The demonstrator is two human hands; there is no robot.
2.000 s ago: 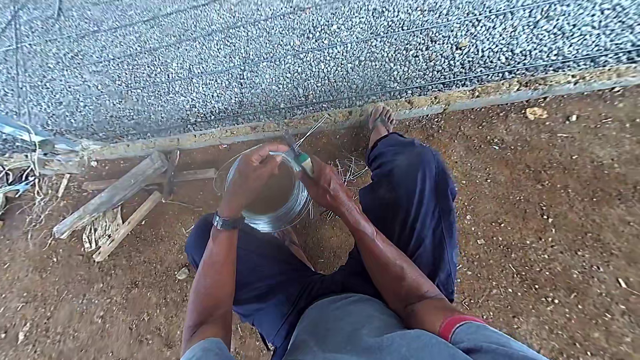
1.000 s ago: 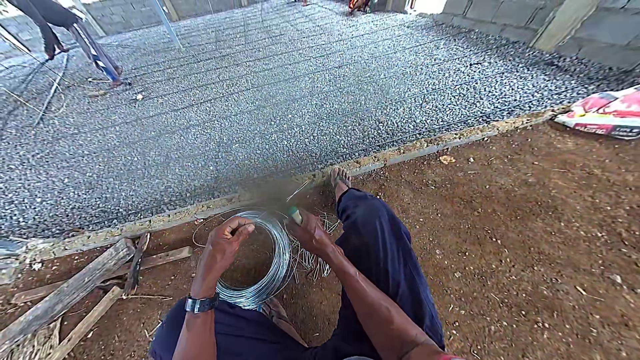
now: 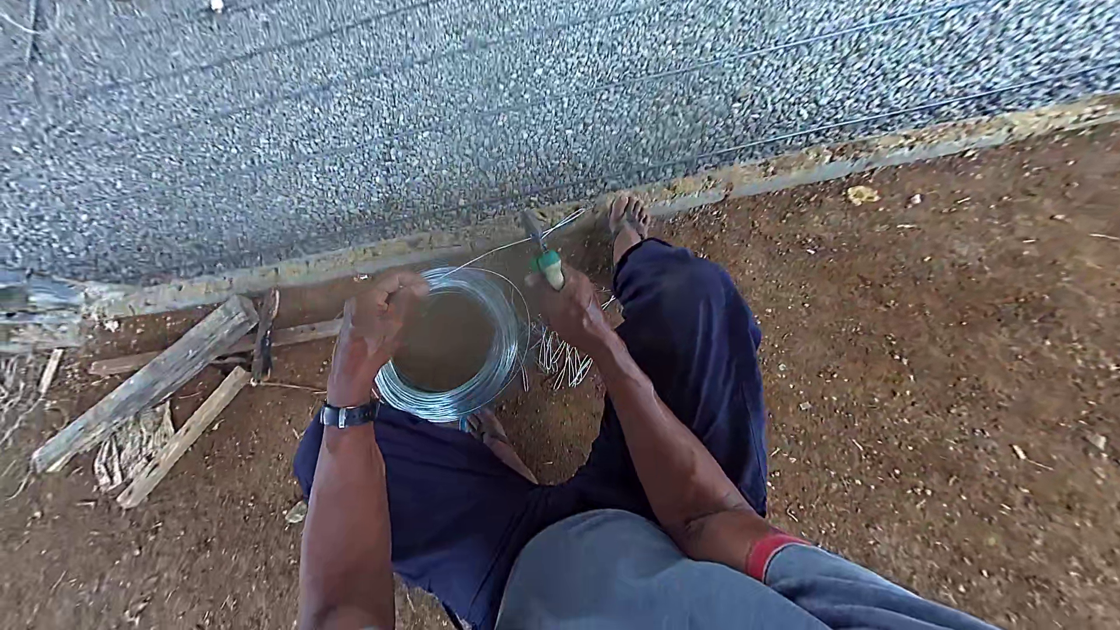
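My left hand [image 3: 383, 317], with a watch on its wrist, is closed at the upper left of a coil of shiny metal wire [image 3: 500, 346], and seems to pinch wire from it. A thin wire strand [image 3: 490, 252] runs from near the coil's top up to the jaws of hand pliers [image 3: 546, 255] with green and pale handles. My right hand [image 3: 573, 306] grips these pliers, jaws pointing away from me. Under the right hand, several cut, bent wire pieces [image 3: 563, 357] lie on the soil.
Old wooden boards [image 3: 149, 385] lie crossed on the brown soil at left. A low concrete edge [image 3: 752, 179] runs across ahead, with my foot [image 3: 626, 219] against it. Beyond it is a gravel bed [image 3: 437, 114] with long thin bars over it.
The view has tipped down again after showing more of the gravel bed and another person's legs a second ago. The pliers stay in my right hand.
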